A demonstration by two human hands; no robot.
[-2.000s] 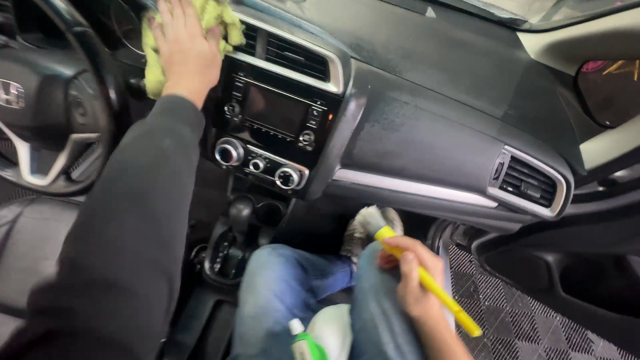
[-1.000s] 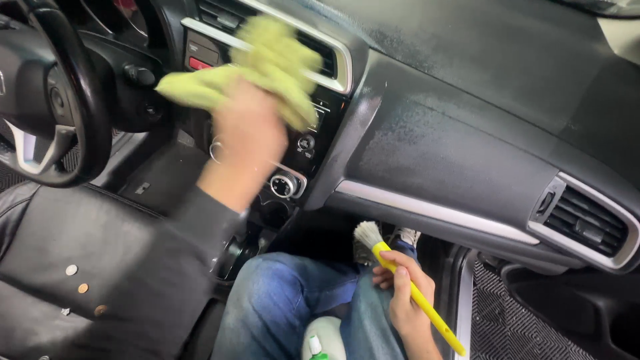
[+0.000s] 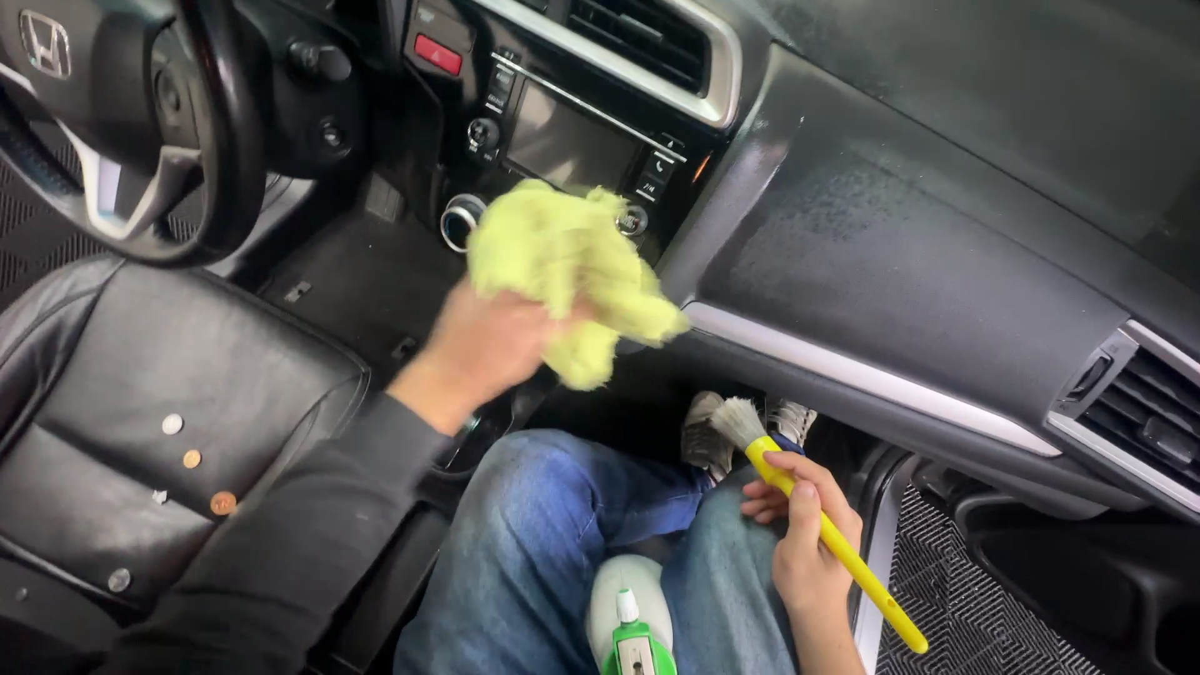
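Observation:
My left hand (image 3: 492,342), blurred, grips a yellow-green microfibre cloth (image 3: 562,267) just in front of the climate knobs, below the dark screen (image 3: 572,136) of the car's centre console. The cloth covers part of the knob row. In my right hand (image 3: 816,539), over my right knee, is a detailing brush with a yellow handle (image 3: 867,581); its pale bristles (image 3: 738,422) point up and left toward my shoes. Between my thighs rests a white spray bottle (image 3: 614,586) with a green and white trigger head (image 3: 637,647). Dusty-looking marks show on the dark dashboard (image 3: 862,216).
The steering wheel (image 3: 234,141) is at the upper left. Several coins (image 3: 223,503) lie on the black driver's seat (image 3: 197,375). An air vent (image 3: 1148,403) sits at the dashboard's right end, above the open doorway's sill (image 3: 881,562) and a patterned floor (image 3: 947,581).
My left hand has brought the cloth down from the upper dashboard, past the vents, to the climate knobs. My right hand keeps hold of the brush near my knee.

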